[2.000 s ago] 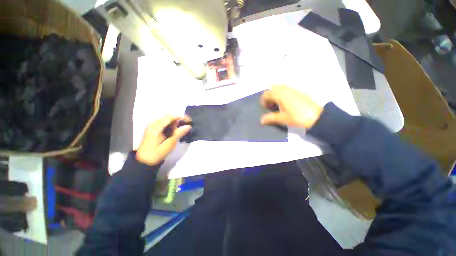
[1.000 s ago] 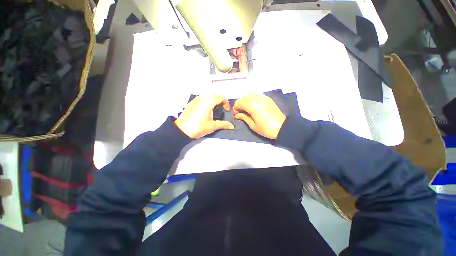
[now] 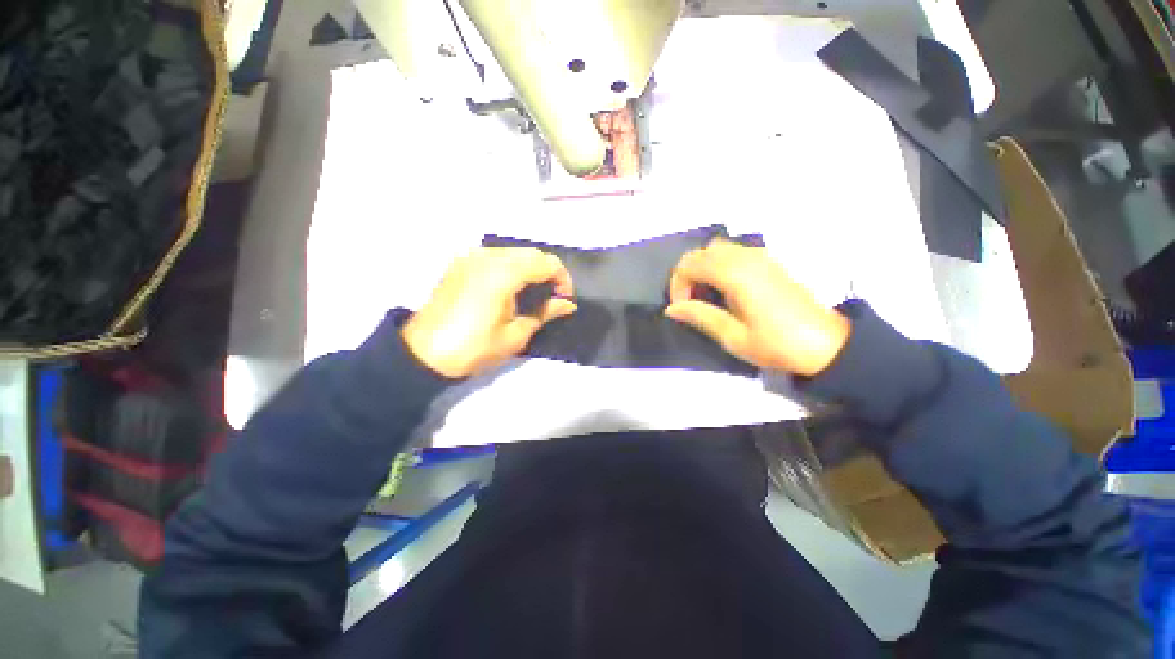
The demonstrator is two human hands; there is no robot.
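Black fabric strips (image 3: pixel 621 277) lie stacked on the white work sheet (image 3: pixel 541 399), in front of the work clamp (image 3: pixel 624 144) with its reddish-orange centre. My left hand (image 3: pixel 483 309) pinches the fabric left of the middle, thumb and fingers together. My right hand (image 3: pixel 760 306) pinches it right of the middle. The fabric between my hands looks raised or folded along a crosswise line. The hands cover parts of the strips; whether a small tab is between my fingers cannot be told.
The cream sewing machine head (image 3: pixel 567 64) hangs over the clamp. An open carton of small black pieces (image 3: pixel 204 167) stands at left. Spare black strips (image 3: pixel 951 155) lie crossed at the right. A brown carton (image 3: pixel 1069 283) is at lower right. Small black pieces (image 3: pixel 330 28) lie at the upper left.
My hands came together at the middle of the fabric, then moved apart to either side of it. The view has shifted a little.
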